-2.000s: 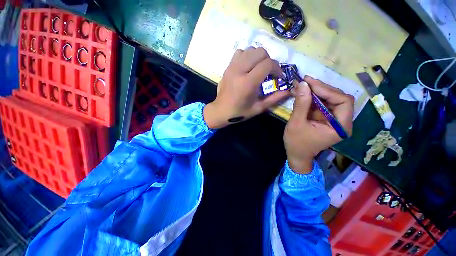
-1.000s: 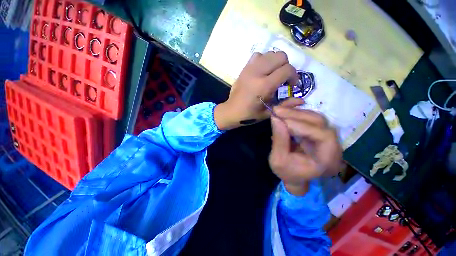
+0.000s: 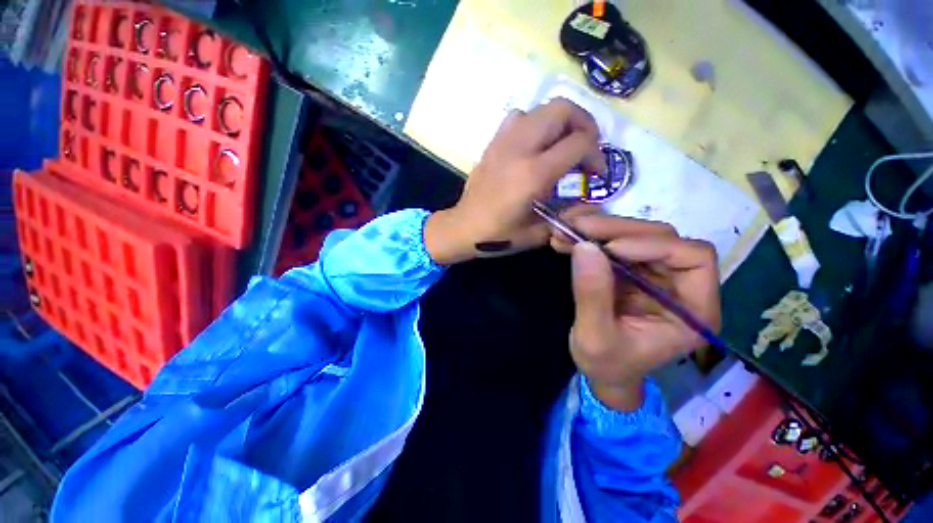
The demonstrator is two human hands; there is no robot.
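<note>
My left hand (image 3: 517, 184), bare, holds a small round watch case (image 3: 614, 176) over the white paper. The case has a silvery inside and a white and yellow label near my fingers. My fingers hide part of the case. My right hand (image 3: 645, 291), bare, holds slim purple-blue tweezers (image 3: 665, 298) between thumb and fingers. The tweezer tip is beside my left hand's lower fingers, left of the case. I cannot tell whether the tip touches or grips anything.
A second open watch unit (image 3: 616, 67) lies at the back of the cream board (image 3: 762, 97). A flat grey blade (image 3: 767, 194) and a crumpled cream clump (image 3: 793, 325) lie to the right. Red trays stand at left (image 3: 153, 189) and lower right (image 3: 742, 449).
The tweezers have moved from inside the case to my left fingers, and my right hand has shifted lower. The whole view has shifted slightly.
</note>
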